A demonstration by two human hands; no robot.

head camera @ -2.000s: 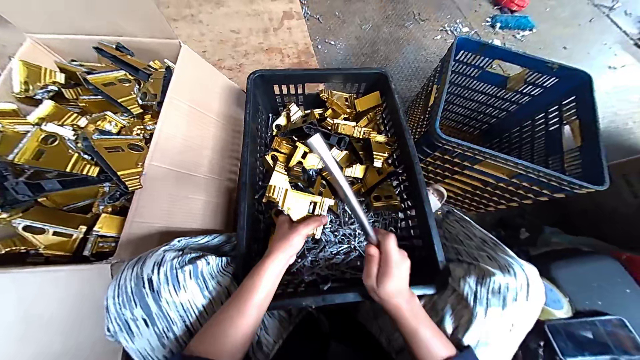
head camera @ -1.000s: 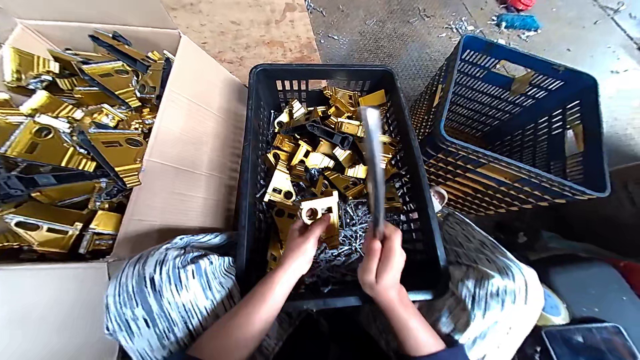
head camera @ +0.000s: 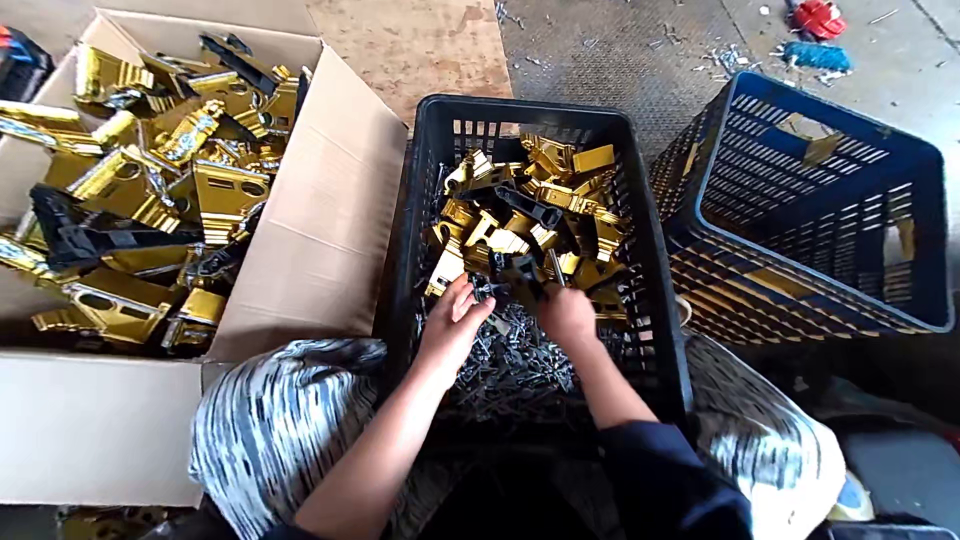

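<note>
A black plastic crate [head camera: 660, 300] stands between my knees, with gold-coloured metal parts [head camera: 559, 195] heaped at its far side and loose screws [head camera: 517, 367] at its near side. My right hand [head camera: 568, 315] is closed on a metal bar [head camera: 555, 266], of which only a short length shows. A dark piece [head camera: 525, 277] lies or is held just left of that fist; which one I cannot tell. My left hand [head camera: 454, 322] is over the screws, fingers parted and curled, near a small dark piece. Whether its fingertips touch that piece is unclear. A black part [head camera: 529, 206] rests on the gold heap.
On the left, a cardboard box [head camera: 315, 202] holds many gold and black parts. A blue plastic crate [head camera: 825, 296] stands close on the right. Scraps, a red item [head camera: 817, 19] and a teal brush-like item [head camera: 816, 56] lie on the floor beyond.
The gold part held in my left hand one second ago is no longer in it. The bar in my right hand, raised upright before, now points down low into the crate.
</note>
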